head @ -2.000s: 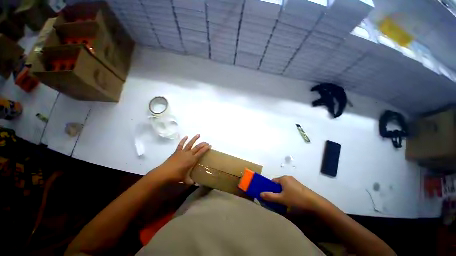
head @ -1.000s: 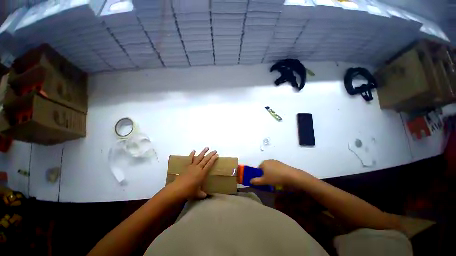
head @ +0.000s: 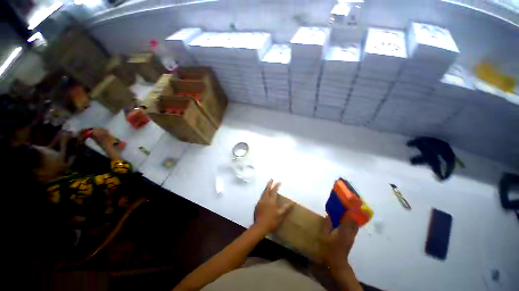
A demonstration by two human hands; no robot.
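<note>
A small brown carton lies at the table's front edge, its top flat and closed. My left hand rests on the carton's left end, fingers apart. My right hand is at the carton's right end, closed on the blue and orange tape dispenser, which stands up above the table. The image is slightly blurred, so the tape on the carton cannot be made out.
A spare tape roll and crumpled clear film lie beyond my left hand. A yellow-green stick, a phone and black straps are right. Open cartons and a seated person are left. White boxes line the back.
The view has swung left and up. The dispenser has gone from lying against the carton's right end to upright above it. My left hand has moved to the carton's left end.
</note>
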